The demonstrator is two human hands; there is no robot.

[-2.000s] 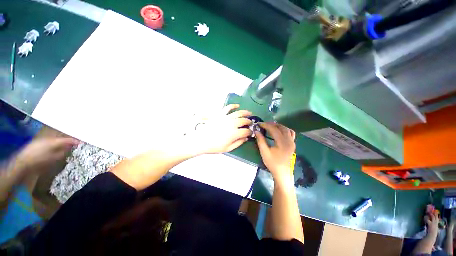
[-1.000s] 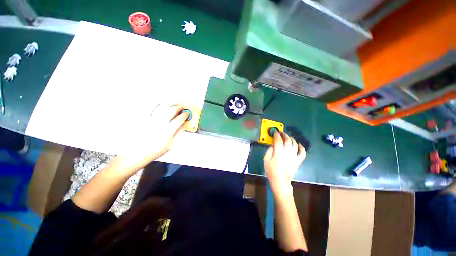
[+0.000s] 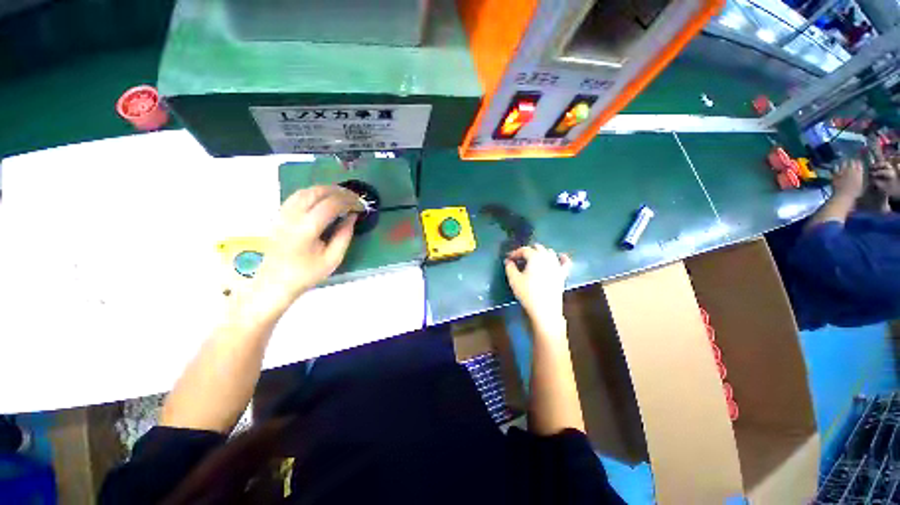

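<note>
The black round fixture (image 3: pixel 361 205) sits on the green press plate (image 3: pixel 395 252) under the press head (image 3: pixel 326 84). My left hand (image 3: pixel 321 237) reaches over the plate with its fingers on the star-shaped plastic piece (image 3: pixel 368 204) in the fixture; the hand covers much of both. My right hand (image 3: pixel 538 276) is at the near edge of the pile of small dark parts (image 3: pixel 510 225), fingertips down on it; whether it pinches a part is too small to tell. Yellow button boxes stand on both sides of the fixture, left (image 3: pixel 248 262) and right (image 3: pixel 449 229).
An orange-edged control box (image 3: pixel 548 108) hangs above. A white sheet (image 3: pixel 99 266) lies left, a red cup (image 3: pixel 143 107) behind it. A blue-and-white cluster (image 3: pixel 572 201) and short cylinder (image 3: pixel 637 227) lie right. An open carton (image 3: pixel 681 375) stands below; a person's arm (image 3: pixel 844 192) is far right.
The view has swung right. My left hand has moved from the left button to the fixture. My right hand has left the right button for the dark pile.
</note>
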